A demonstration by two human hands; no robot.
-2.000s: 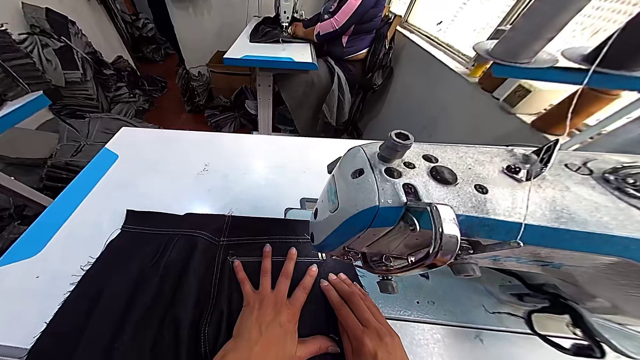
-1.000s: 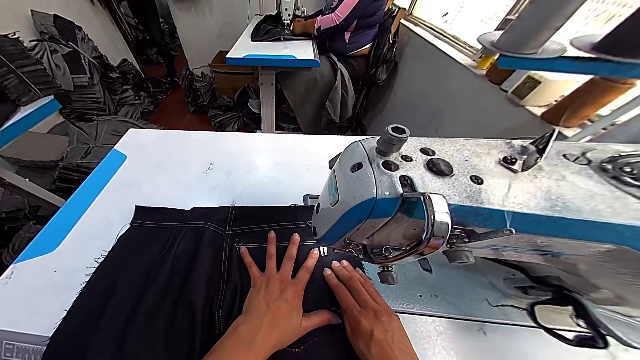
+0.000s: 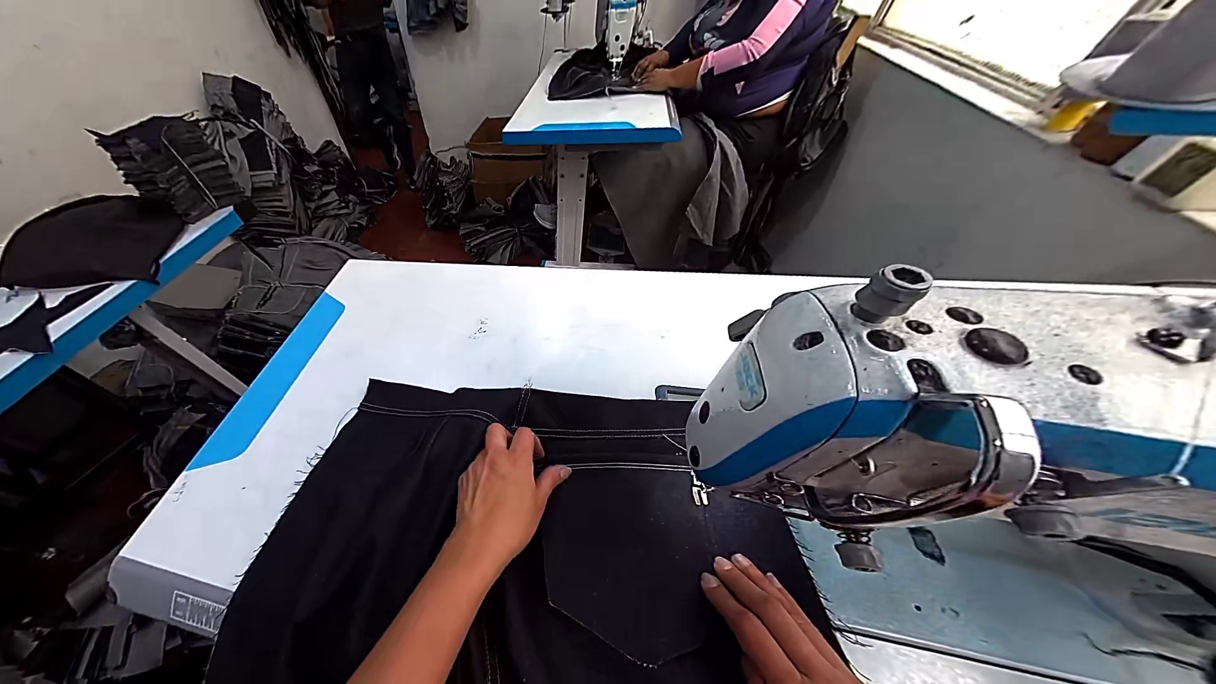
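Dark denim trouser panels [image 3: 380, 532] with pale topstitching lie on a white sewing table [image 3: 418, 313], their right part under the head of an industrial sewing machine [image 3: 807, 399]. A patch pocket [image 3: 617, 560] with a pointed lower edge shows on the denim. My left hand [image 3: 503, 489] has its fingertips bent onto the cloth at the pocket's upper left corner, beside a vertical seam; whether it pinches the fabric is not clear. My right hand [image 3: 774, 617] rests with fingers extended on the cloth right of the pocket, below the presser foot [image 3: 700, 491].
Another person [image 3: 750, 57] sews dark cloth at a second table [image 3: 594, 114] ahead. Stacks of cut denim [image 3: 237, 152] lie on the floor at left, near a side table [image 3: 123, 294] bearing dark cloth. A cardboard box [image 3: 503, 157] stands behind. Thread cones [image 3: 1149, 66] are at upper right.
My left hand has moved left from beside the needle area, and its spread fingers have bent. My right hand has moved lower, away from the presser foot. More of the pocket shows. The view has shifted.
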